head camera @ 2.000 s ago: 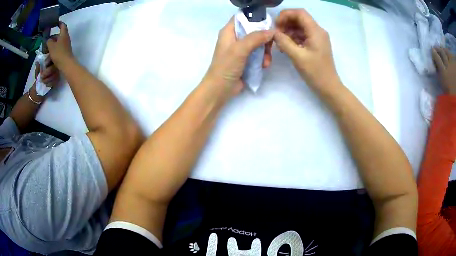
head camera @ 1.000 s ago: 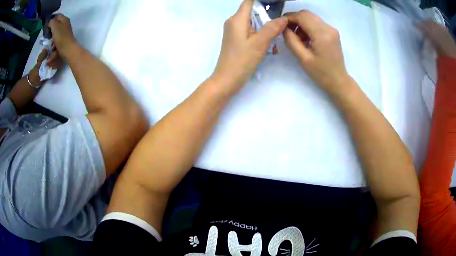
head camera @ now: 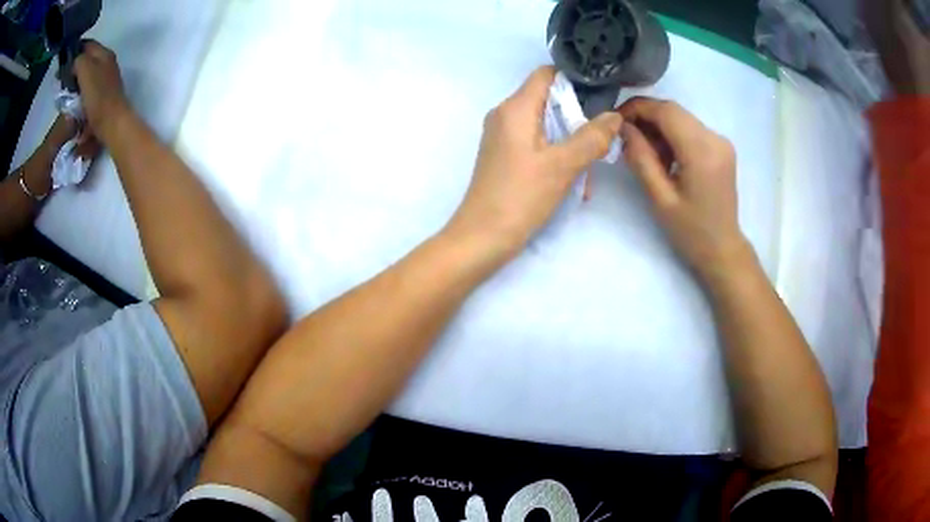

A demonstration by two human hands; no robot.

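A dark grey handheld fan [head camera: 610, 43] is held upright at the top centre, its round spoked head uncovered. A white protective bag [head camera: 560, 114] is around its handle. My left hand [head camera: 530, 153] is closed around the bagged handle from the left. My right hand [head camera: 678, 163] is at the right side of the bag's mouth, fingertips pinched together at its edge just below the fan head. The lower handle is hidden by my left hand and the bag.
At the left, a neighbour's hands [head camera: 97, 87] hold another grey fan [head camera: 63, 31] with a white bag. At the right is a person's orange sleeve [head camera: 902, 306], beside translucent film bags [head camera: 806, 41]. The white sheeted table [head camera: 337, 122] has a green edge at the back.
The fan and both my hands have shifted right and slightly down in view. The fan head, mostly out of the picture before, now shows its spoked face.
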